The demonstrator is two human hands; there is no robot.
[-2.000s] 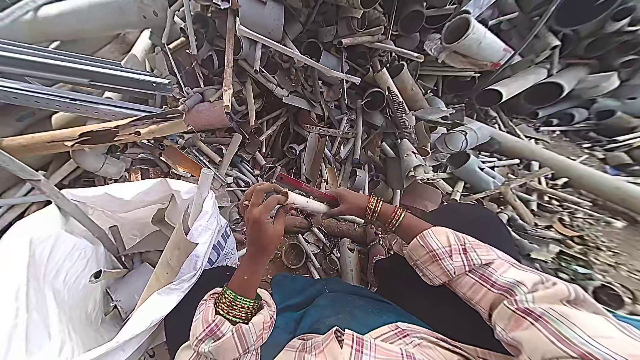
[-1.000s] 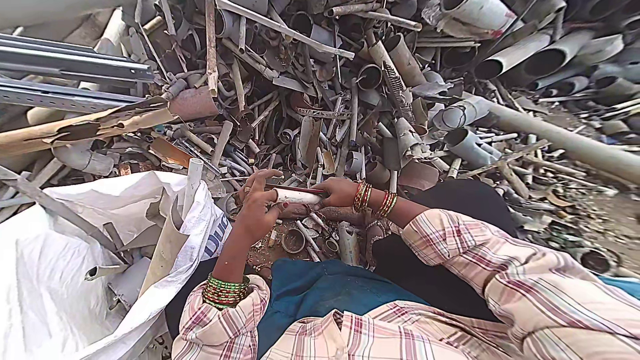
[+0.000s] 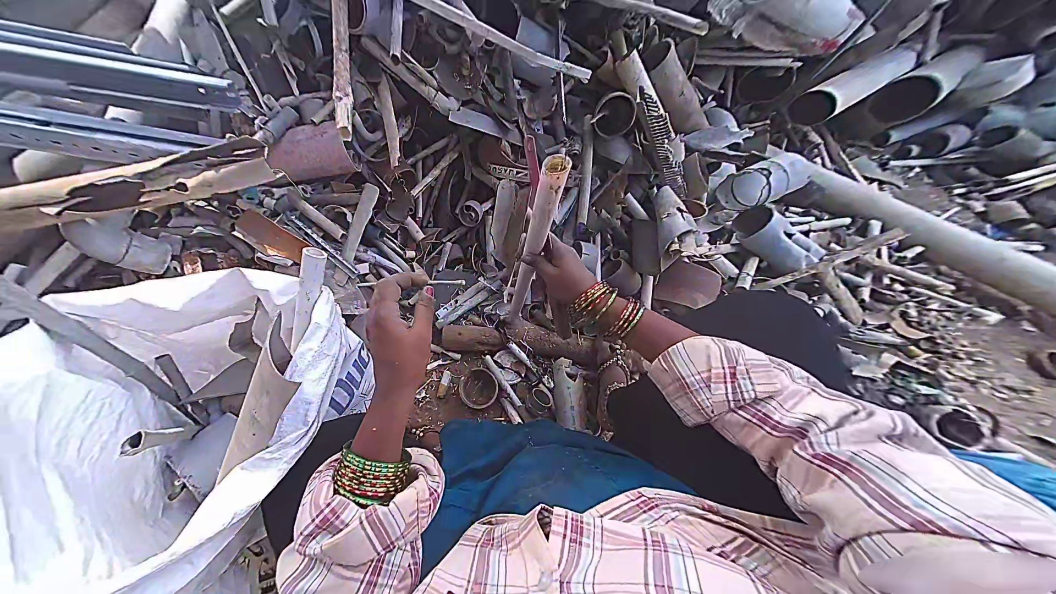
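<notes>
Upright in my right hand [image 3: 563,268] is a whitish plastic pipe piece [image 3: 546,198], its open end facing up. A thin red strip [image 3: 532,161] stands right behind the pipe, seemingly in the same grip; its lower part is hidden. My left hand [image 3: 400,326] is raised to the left of the pipe, apart from it, with thumb and forefinger close together. A thin pale stick [image 3: 446,282] shows at those fingertips; whether they pinch it or it lies behind them I cannot tell. Scrap pipe pieces lie all around below both hands.
A white woven sack [image 3: 82,437] with pipe scraps stands at the left. Metal channels [image 3: 107,82] jut in at the upper left. A long grey pipe [image 3: 932,227] slants across the right side. A ring-shaped pipe piece [image 3: 478,388] lies on the ground near my lap.
Both hands were on the white pipe piece, which lay roughly level. My left hand has come off it and moved left, and the pipe now points upward in my right hand.
</notes>
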